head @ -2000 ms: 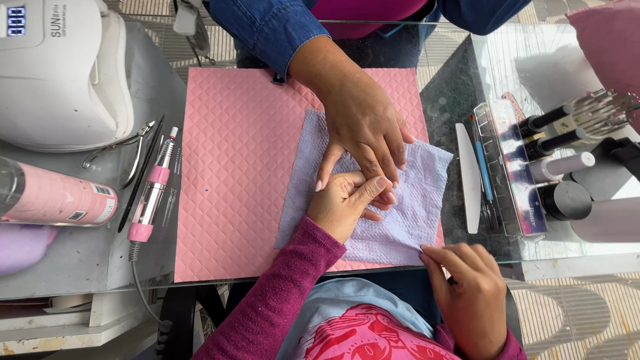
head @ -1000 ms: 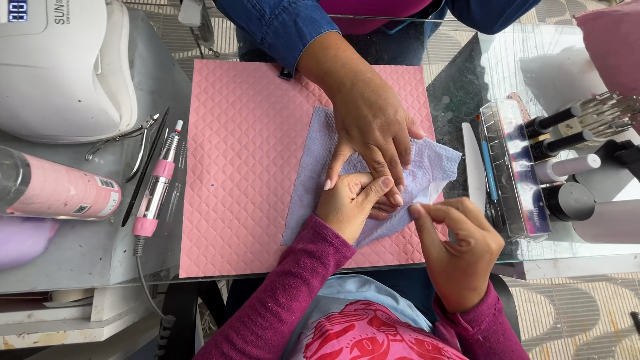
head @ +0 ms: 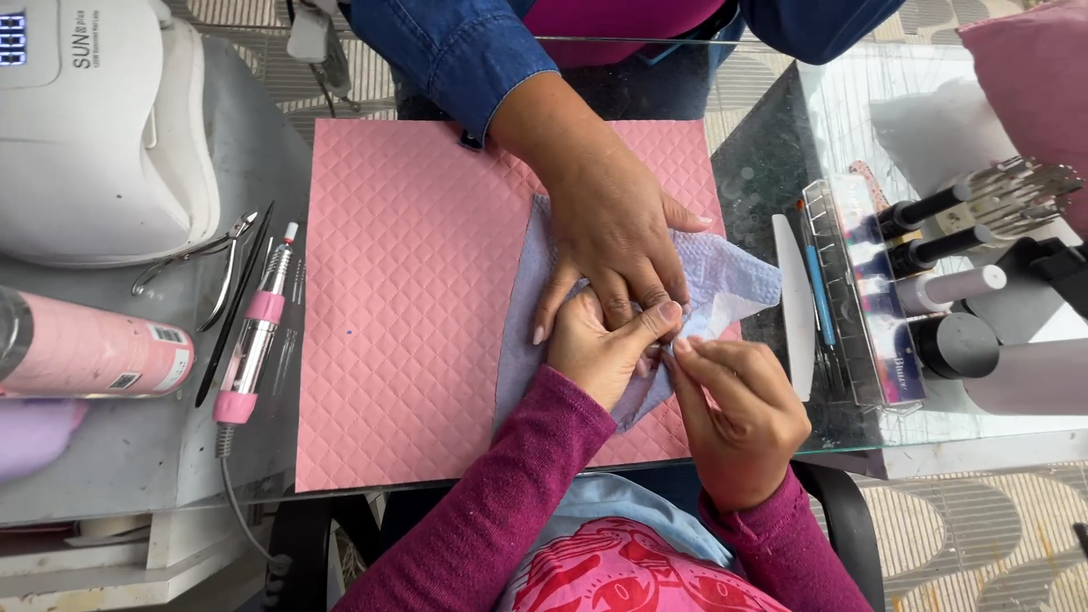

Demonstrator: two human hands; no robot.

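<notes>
My left hand (head: 599,344) grips the fingers of another person's hand (head: 608,221), its thumb lying over a fingertip. Close on its right, my right hand (head: 744,408) pinches a gathered fold of the lilac textured cloth or paper towel (head: 722,268) between thumb and forefinger, against the held finger. The towel lies under the other person's hand, its right side lifted and creased. Beneath is a pink quilted mat (head: 408,323). The held fingertip is mostly hidden by my fingers.
At left are a white nail lamp (head: 93,144), a cuticle nipper (head: 225,255), a corded nail drill (head: 255,340) and a pink bottle (head: 102,344). At right lie a white nail file (head: 795,306), a blue-handled brush (head: 818,293) and a clear rack (head: 850,297) beside black-capped bottles (head: 926,212).
My right hand has moved left and up from the mat's lower right edge to the held fingers, bringing the towel's edge along. My left hand keeps its hold on the other person's fingers.
</notes>
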